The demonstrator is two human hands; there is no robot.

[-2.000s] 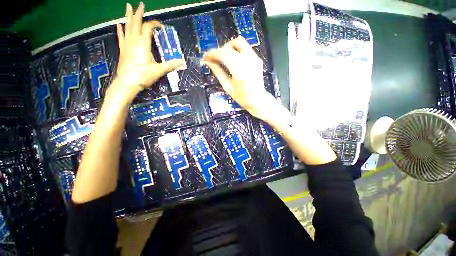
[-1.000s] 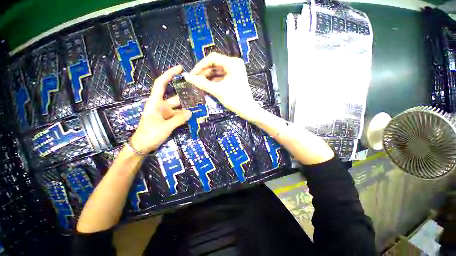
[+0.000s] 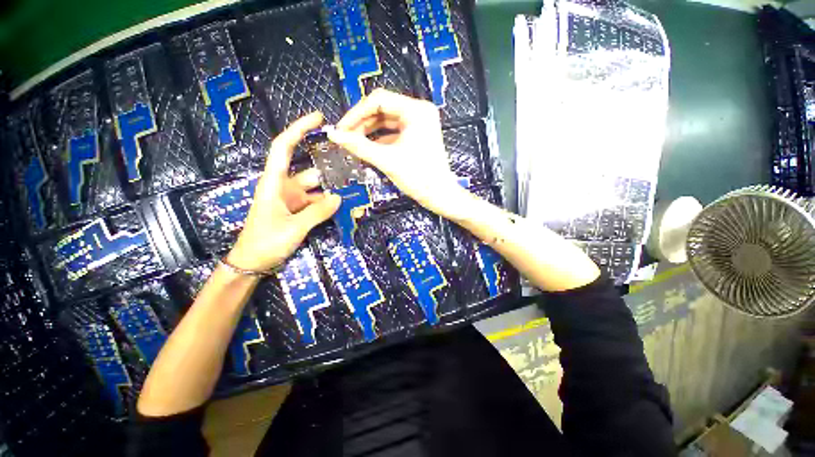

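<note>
A blue part [image 3: 351, 214] with a dark adhesive piece [image 3: 337, 166] over its wide end is held above the black blister tray [image 3: 295, 98]. My left hand [image 3: 284, 201] grips it by its left side, thumb near the blue stepped end and index finger at the top edge. My right hand [image 3: 400, 147] pinches at the top edge of the dark piece, where a small whitish spot shows at the fingertips. Whether that is a liner scrap I cannot tell. More blue parts lie in the tray pockets, several at upper left with dark pieces on them.
Glossy white-grey adhesive sheets [image 3: 590, 134] lie on the green surface [image 3: 715, 116] right of the tray. A round desk fan [image 3: 751, 254] stands at the right. Black stacked trays [image 3: 791, 107] show at far right. A floor with a yellow line and cartons [image 3: 728, 439] shows at lower right.
Two seconds ago my hands were higher, over an upper pocket with a blue part; they came down and now hold a part with a dark piece. Since one second ago they have barely moved.
</note>
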